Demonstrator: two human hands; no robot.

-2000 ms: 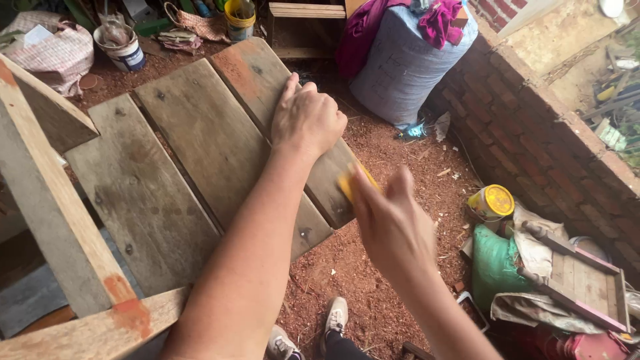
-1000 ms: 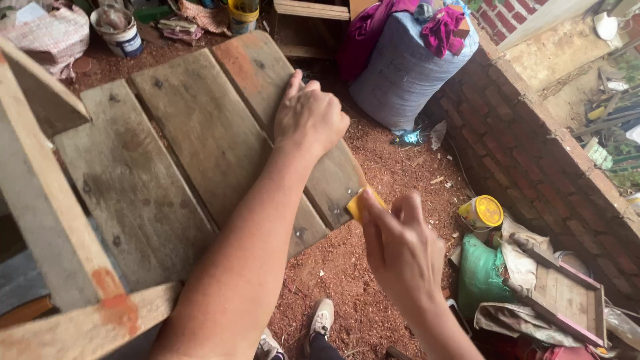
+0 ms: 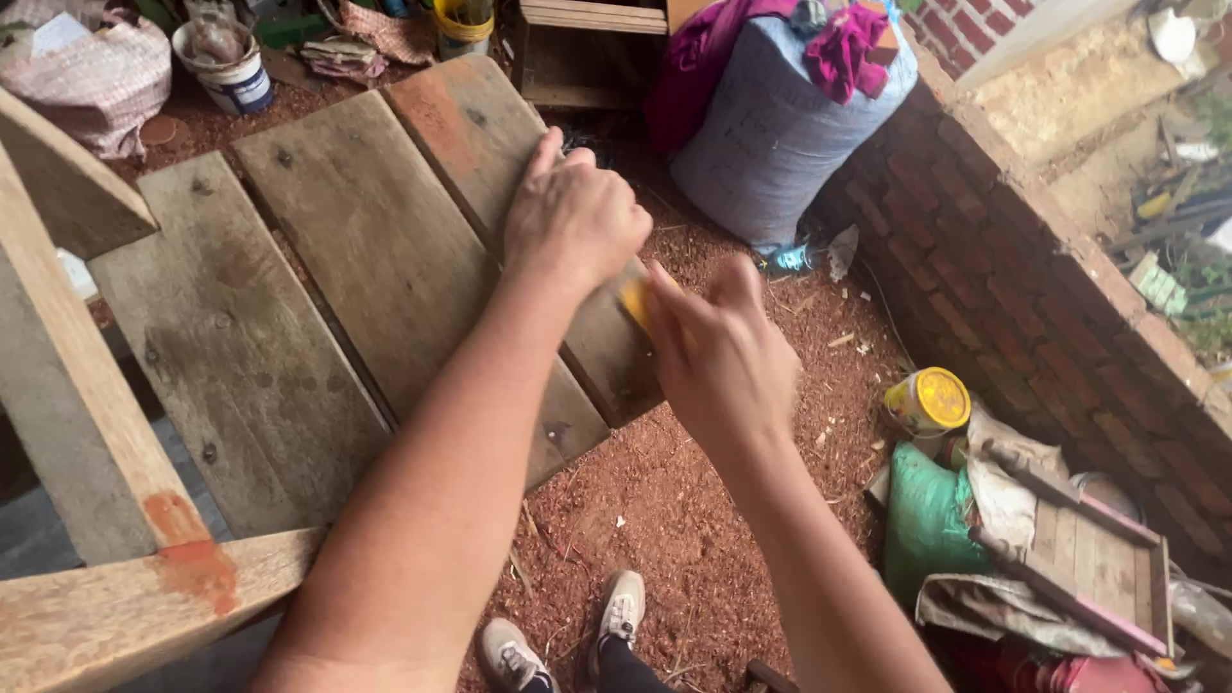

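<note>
Weathered wooden planks [image 3: 375,221] form a slatted surface, with a reddish-orange patch on the far plank. My left hand [image 3: 577,217] rests on the outermost plank, fingers curled over or near its edge; whether it grips the edge cannot be told. My right hand [image 3: 727,342], slightly blurred, is closed on a small yellow object [image 3: 637,300] held against the plank's right edge. The object's kind cannot be told, since the fingers hide most of it. At the lower left, a pale wooden beam [image 3: 87,616] bears orange-red filler or paint at its joint.
A stuffed pale-blue sack [image 3: 780,135] stands beyond the planks, by a low brick wall [image 3: 1020,279]. At right are a yellow-lidded bucket [image 3: 929,399], a green sack [image 3: 929,520] and a wooden frame [image 3: 1097,568]. Shavings or chips cover the ground around my shoes [image 3: 621,606].
My right hand, with the yellow object, has moved up along the outer plank's edge since one second ago. My left hand stays in about the same place on the plank.
</note>
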